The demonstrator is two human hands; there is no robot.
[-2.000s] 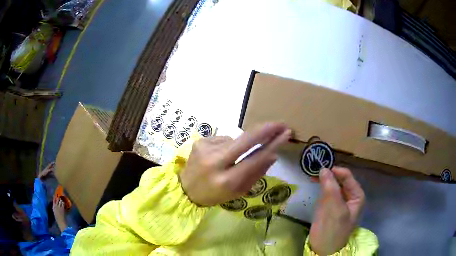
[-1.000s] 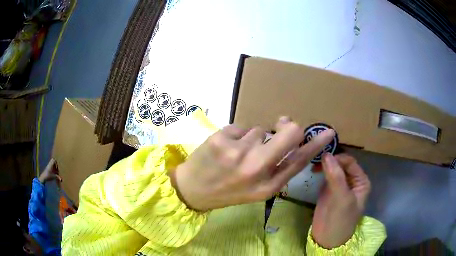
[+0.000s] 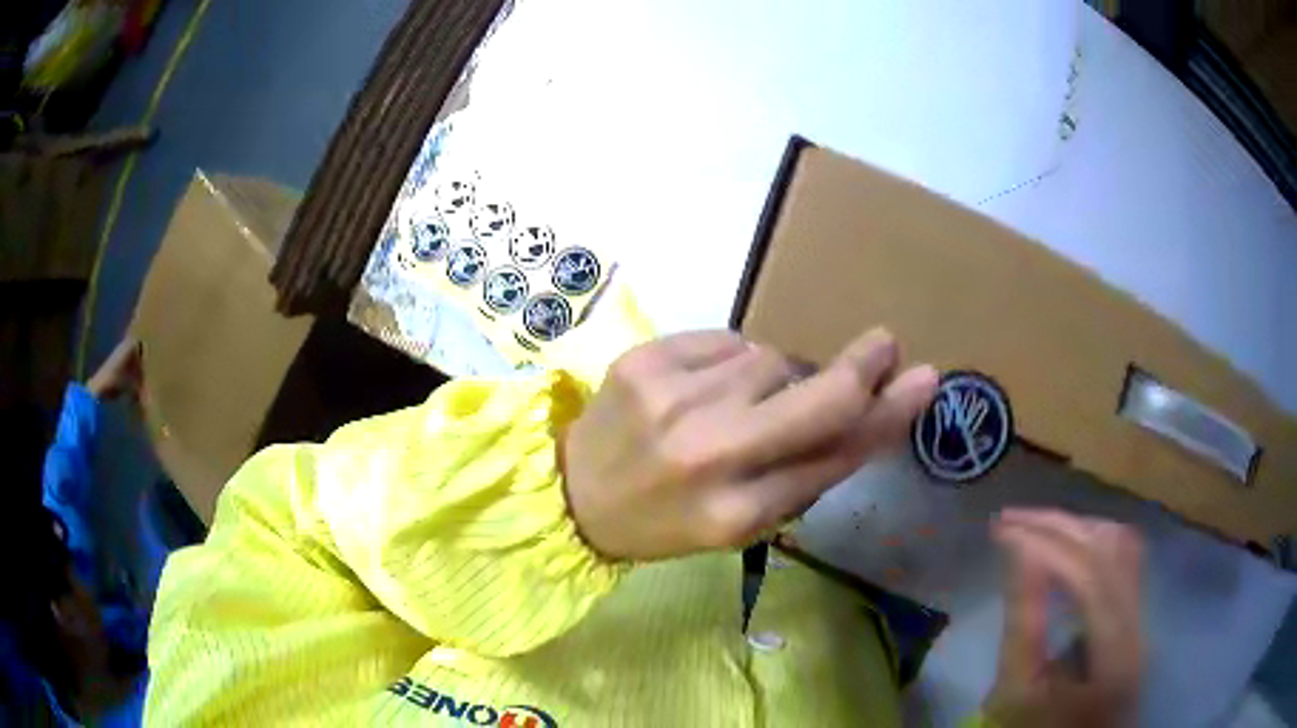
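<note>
A brown carton (image 3: 967,299) lies on the white table, its dark end to the left and a whitish handle (image 3: 1189,423) toward the right. A round black hand-symbol sticker (image 3: 963,427) sits over the near edge of the carton. My left hand (image 3: 740,441) has curled fingers, with its fingertips beside the sticker's left rim. Whether it holds a label sheet is hidden. My right hand (image 3: 1074,605) is blurred, below and right of the sticker, with thumb and fingers apart and nothing visible in it.
A label sheet with rows of round stickers (image 3: 505,289) lies at the table's left near corner. Flattened cardboard (image 3: 377,157) lines the left side. Beyond it stand a brown box (image 3: 214,327) and a person's blue sleeve (image 3: 71,469). A dark rack edge (image 3: 1223,114) is at upper right.
My right hand has let go of the sticker and moved down and right. The sticker now lies against the carton edge. My left fingertips have come off its face. The small sheet under my left hand no longer shows.
</note>
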